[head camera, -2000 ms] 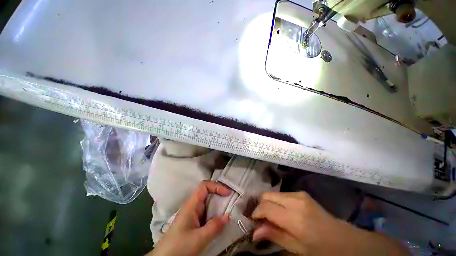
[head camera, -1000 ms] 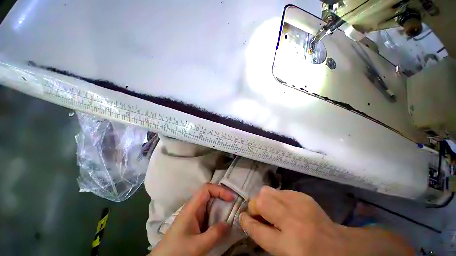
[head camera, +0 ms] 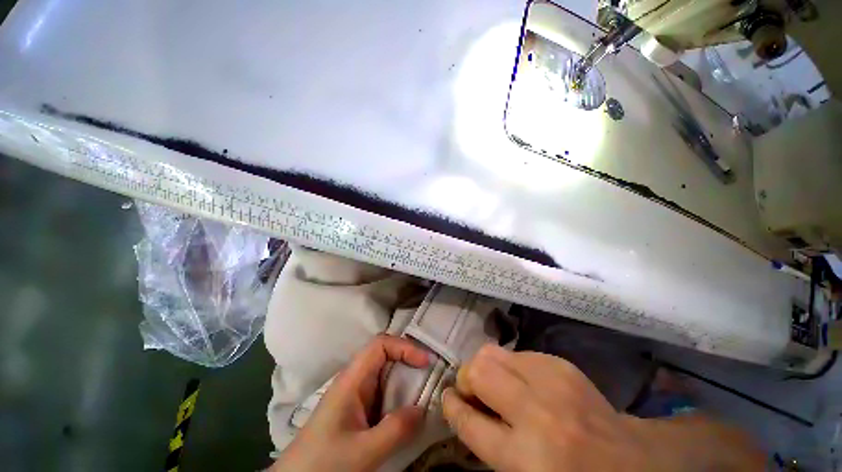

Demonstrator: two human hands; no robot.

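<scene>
The beige trousers (head camera: 318, 323) lie bunched below the table's front edge. A stitched waistband (head camera: 403, 385) with a narrow belt loop (head camera: 430, 343) shows between the hands. My left hand (head camera: 369, 406) holds the waistband between thumb and forefinger. My right hand (head camera: 508, 401) is close beside it on the right, thumb and forefinger pinched together at the waistband edge by the loop. Whether a needle or thread is between the right fingertips cannot be seen.
The white table (head camera: 305, 101) has a printed ruler tape (head camera: 305, 238) along its front edge. A sewing machine head (head camera: 688, 20) is at the upper right, with a slim metal tool (head camera: 706, 147) on its bed. A clear plastic bag (head camera: 198, 295) hangs at the left.
My right hand has moved left and up to the waistband beside my left fingers, and its fingers have closed in. My left hand keeps its hold. The view has shifted slightly.
</scene>
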